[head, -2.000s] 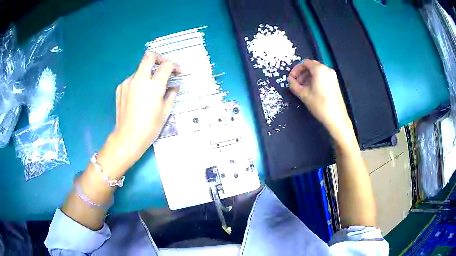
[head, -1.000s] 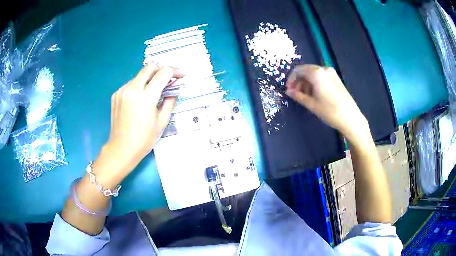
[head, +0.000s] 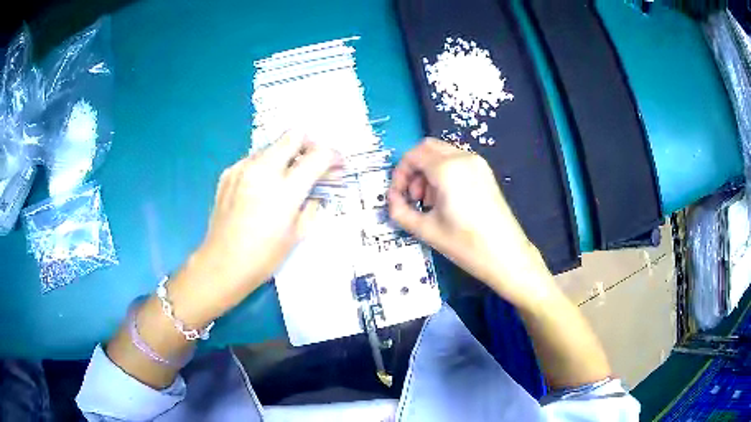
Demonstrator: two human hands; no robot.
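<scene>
A stack of thin white-silver rods (head: 309, 99) lies side by side above the whitish fixture plate (head: 317, 284). My left hand (head: 268, 206) is over the lower left of the stack, with thin rods between its thumb and fingers. My right hand (head: 449, 198) is over the plate's upper right, its thumb and fingertips pinched together; whether it holds a small part cannot be seen. The dark toggle clamp (head: 368, 301) sits on the plate's lower part, its handle over the table edge. A pile of small white parts (head: 468, 81) lies on the black mat (head: 527, 165); my right hand hides most of the greyer pile below it.
A second black mat (head: 605, 140) lies farther right. Clear bags of white parts (head: 76, 148) and grey-speckled parts (head: 70, 239) lie at the left on the green bench (head: 177, 99). Cardboard (head: 630, 301) is at lower right.
My right hand has moved left and down from the piles to above the fixture plate. My left hand has moved slightly right and down, still with rods. The view has shifted slightly.
</scene>
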